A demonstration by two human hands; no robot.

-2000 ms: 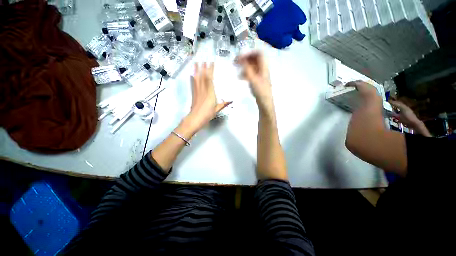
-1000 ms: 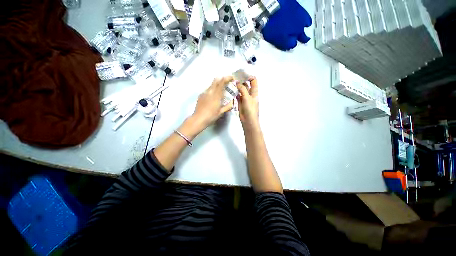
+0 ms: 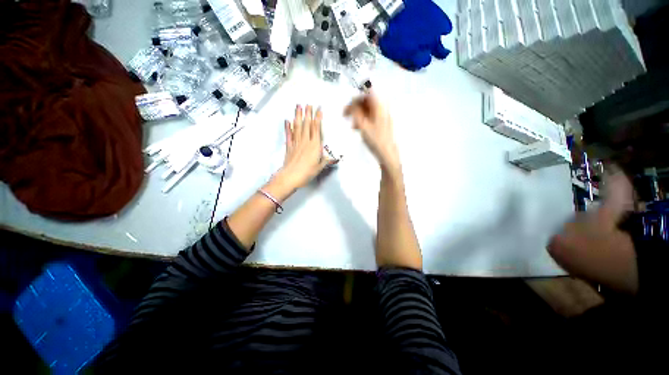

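Note:
My left hand (image 3: pixel 302 152) is palm down on the white table (image 3: pixel 455 176), fingers extended. A small piece with dark print (image 3: pixel 331 154) shows beside its thumb; the hand hides the rest, and I cannot tell if it is gripped. My right hand (image 3: pixel 373 123) is blurred, raised to the right of the left hand, its fingers bent; I cannot tell if it holds anything. Clear bottles with dark caps (image 3: pixel 176 69) lie heaped beyond my hands, with white printed cartons (image 3: pixel 232 20) among them.
White sticks (image 3: pixel 180 155) and a round white piece with dark centre (image 3: pixel 207 152) lie left. A brown cloth (image 3: pixel 66 124) covers the far left. A blue bundle (image 3: pixel 416 35), stacked cartons (image 3: pixel 543 55) and two loose cartons (image 3: pixel 541 155) are right. Another person's blurred hand (image 3: pixel 598 238) is lower right.
My hands have parted since one second ago, when they met over a small labelled piece. My left hand has flattened; my right hand moved up and away. Another person's hand has come back into view.

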